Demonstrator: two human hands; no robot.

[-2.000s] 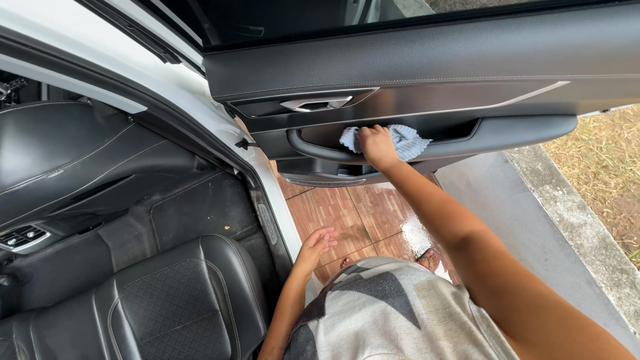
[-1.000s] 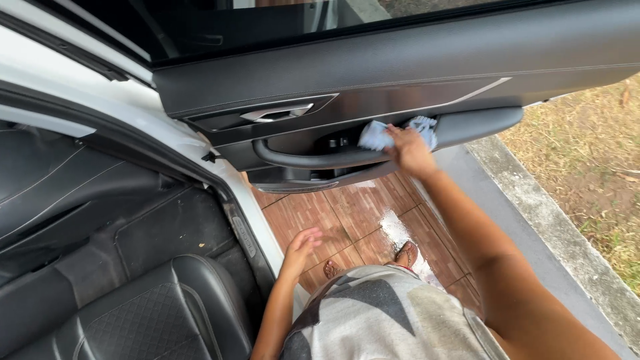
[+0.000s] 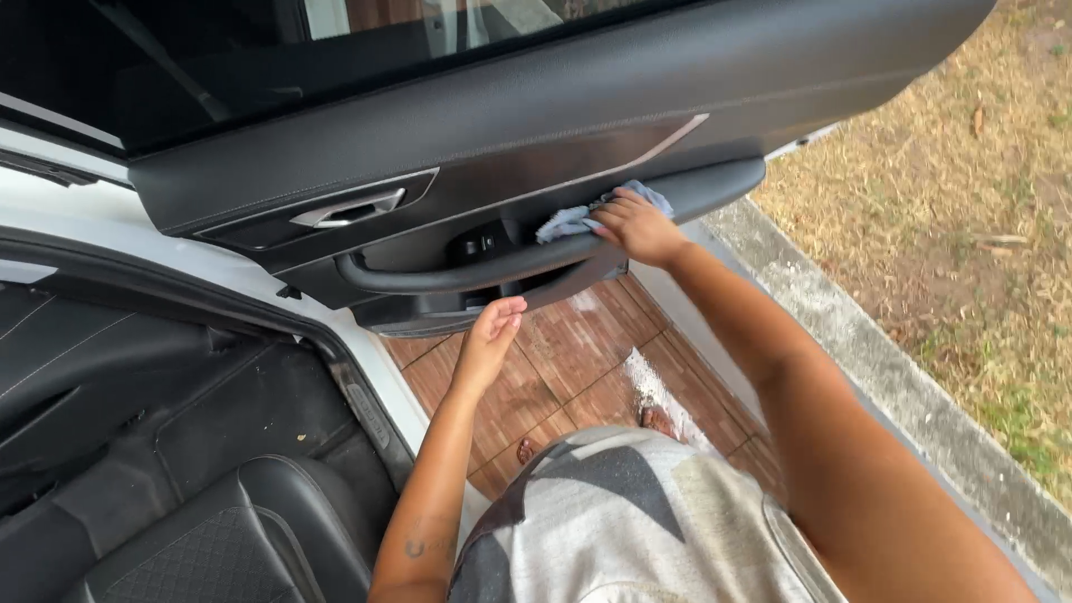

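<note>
My right hand presses a crumpled light-blue cloth against the car door's armrest, just right of the window switches. Part of the cloth is hidden under the fingers. My left hand holds nothing; its fingers are slightly curled and it hovers near the lower edge of the door panel, below the pull handle. The chrome inner door handle lies up and to the left of both hands.
The door stands wide, with its dark window at the top. A black car seat and the door sill are at the left. Below are brown floor tiles; a concrete curb and dry grass lie to the right.
The cloth in my right hand has moved right along the armrest, away from the window switches. My left hand has risen toward the door's lower edge. The view has shifted closer to the door.
</note>
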